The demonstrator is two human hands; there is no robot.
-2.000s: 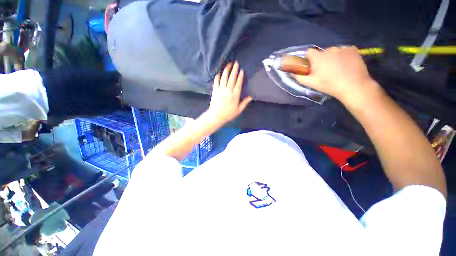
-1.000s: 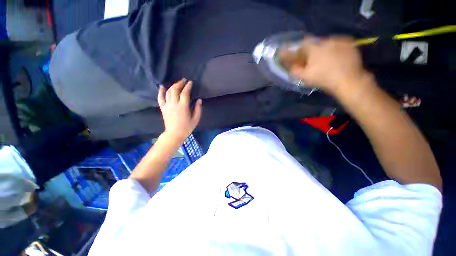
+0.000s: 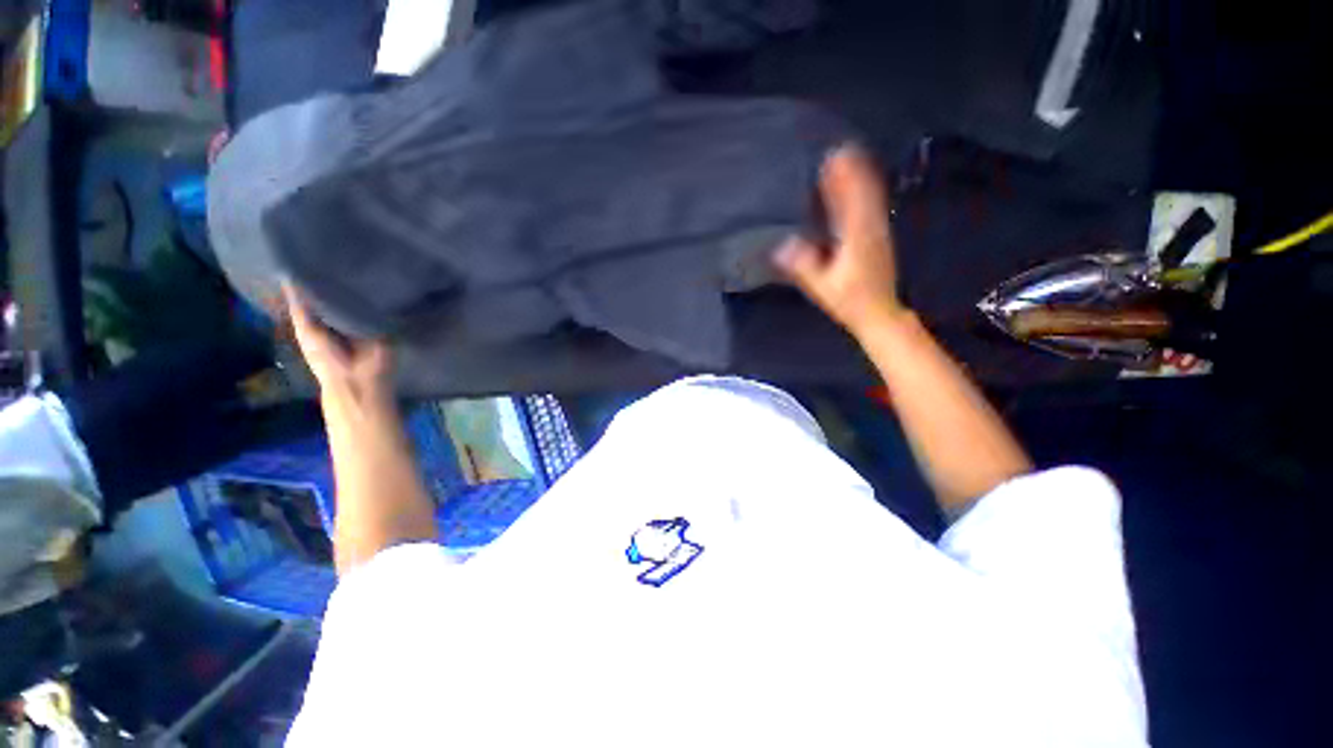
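A dark grey garment (image 3: pixel 541 190) lies over the padded board, its near edge hanging over the front. The board's rounded grey left end (image 3: pixel 271 183) shows beyond it. My left hand (image 3: pixel 344 358) is at the garment's left near edge, thumb and fingers around the cloth, partly hidden. My right hand (image 3: pixel 848 241) is at the garment's right end, fingers spread and blurred; whether it grips cloth is unclear. The steam iron (image 3: pixel 1082 307), silver with a brown handle, rests on its pale plate (image 3: pixel 1191 227) at the right, untouched.
The yellow hose (image 3: pixel 1294 237) is at the far right. White strips lie at the far side, left (image 3: pixel 417 32) and right (image 3: pixel 1070 62). Blue crates (image 3: pixel 271 533) stand below the board. A person's white sleeve (image 3: pixel 44 482) is at the left edge.
My right hand has let go of the iron, now parked at the right, and moved to the garment. My left hand has moved left. The garment has shifted and spreads over the board's front.
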